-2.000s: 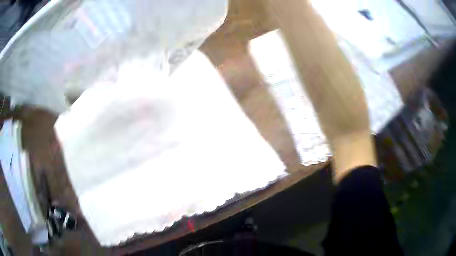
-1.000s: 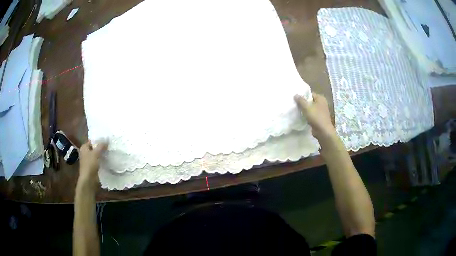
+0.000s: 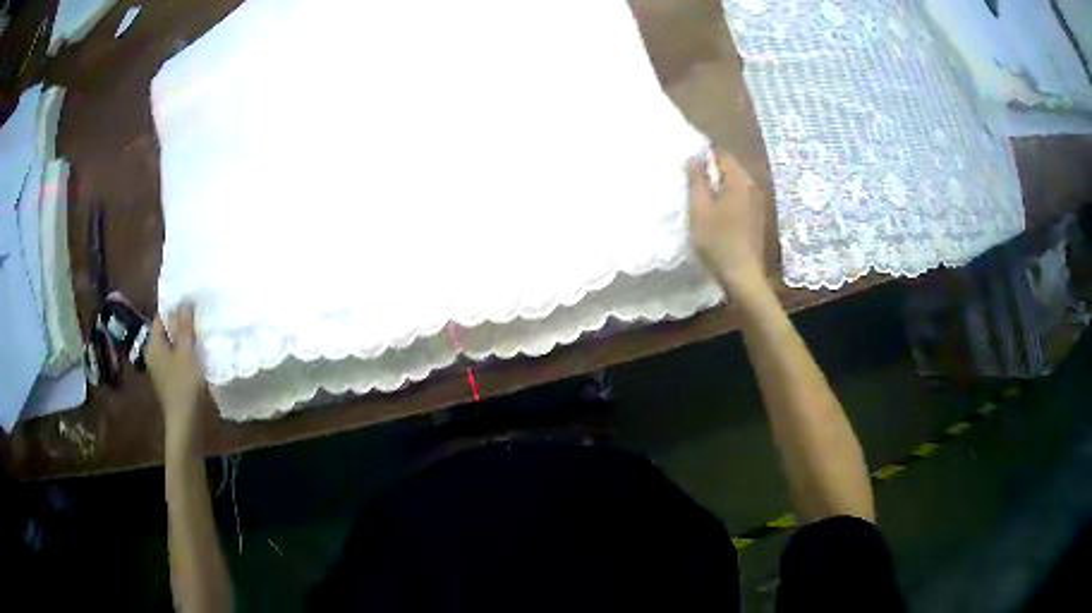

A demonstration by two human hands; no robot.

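Observation:
A large white cut fabric panel [image 3: 419, 168] lies over the stack of cut panels [image 3: 563, 325] in front of me. Its scalloped border sits a little above the stack's own scalloped edge. My left hand [image 3: 175, 347] pinches the panel's lower left corner. My right hand [image 3: 728, 216] grips the panel's right edge, a bit of white cloth showing between thumb and fingers. The cloth hides parts of the fingertips. A red laser line [image 3: 472, 382] crosses the border and the table edge.
A second pile of lace panels [image 3: 862, 156] lies at the right. Dark shears [image 3: 97, 240] and a black-and-white item [image 3: 123, 326] lie left of the stack, beside a left pile of sheets [image 3: 24, 258]. Plastic-wrapped goods [image 3: 1000, 314] are below right.
Compared with one second ago, both hands still hold the panel. The right hand has moved up along its edge, and the whole view has shifted. Two seconds ago the picture was blurred.

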